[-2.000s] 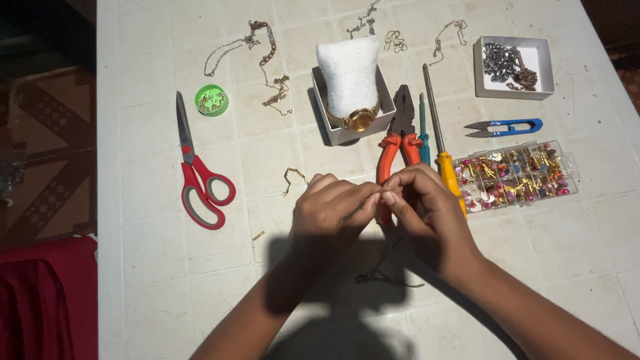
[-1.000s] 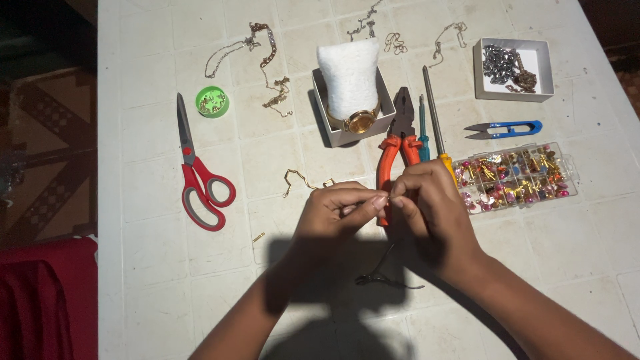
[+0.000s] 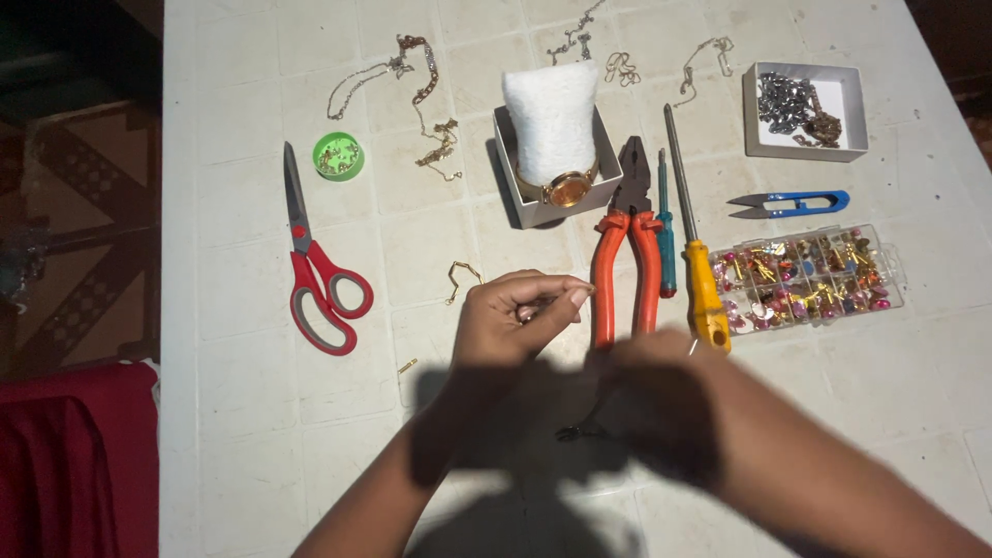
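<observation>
My left hand [image 3: 523, 314] pinches a small gold-coloured piece between thumb and forefinger, just left of the orange-handled combination pliers [image 3: 628, 248]. A gold chain of bar links [image 3: 463, 271] runs out above its knuckles. My right hand [image 3: 659, 364] is blurred and in shadow over the lower ends of the pliers' handles, apart from the left; whether it holds anything is unclear. Below it, partly shaded, lies a dark thin tool or wire [image 3: 572, 434]. A short gold piece [image 3: 408, 365] rests left of my left hand.
Red-handled scissors [image 3: 322, 298], a green lid [image 3: 339, 156], a boxed watch [image 3: 568, 190] on a white cushion, a teal screwdriver [image 3: 666, 248], a yellow screwdriver [image 3: 704, 287], blue thread snips [image 3: 806, 203], a bead organizer [image 3: 810, 279], a white box [image 3: 845, 143] with chains, and loose chains [image 3: 426, 70].
My right hand has parted from the left and moved down and to the right. The left hand remains near the pliers, its fingertips still pinched.
</observation>
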